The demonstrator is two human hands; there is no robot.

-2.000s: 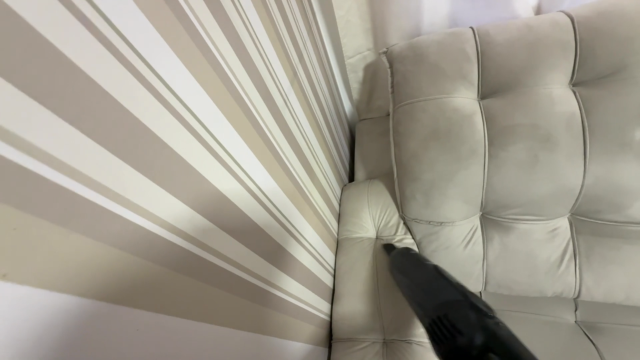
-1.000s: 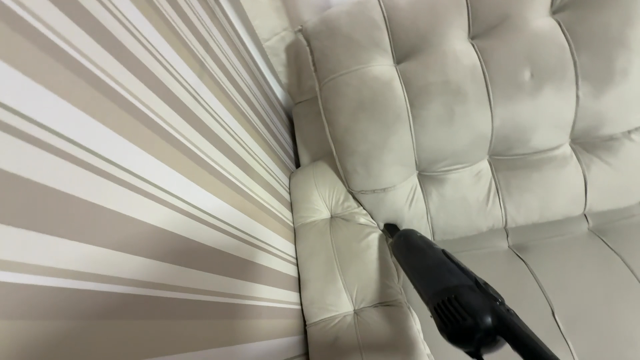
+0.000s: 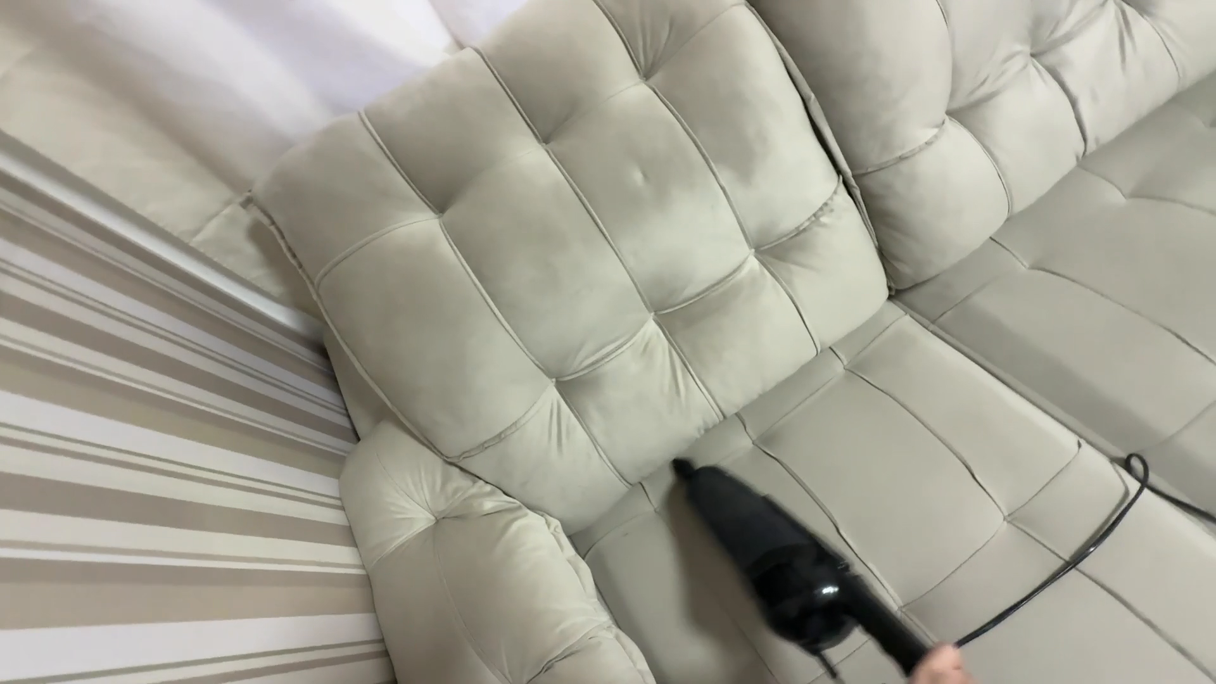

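Note:
At the bottom edge, right of centre, part of my right hand [image 3: 940, 667] shows, closed on the end of the handle of a black corded handheld vacuum cleaner [image 3: 774, 556]. The cleaner slants up and left over the sofa seat [image 3: 936, 456], its narrow nozzle close to the seam between the seat and the tufted back cushion [image 3: 589, 237]. Whether the nozzle touches the fabric I cannot tell. My left hand is out of view. The sofa is light grey-beige with stitched squares.
A padded armrest [image 3: 475, 560] stands left of the seat, beside a wall with striped covering [image 3: 171, 494]. A thin black cord [image 3: 1054, 570] lies over the seat at the right, with a loop in it. Pale curtain fabric [image 3: 228, 66] hangs behind the sofa.
The cleaner's nozzle was over the armrest, then at the armrest's inner edge; now it is at the rear of the seat. The view has swung right, bringing in the cord and my right hand.

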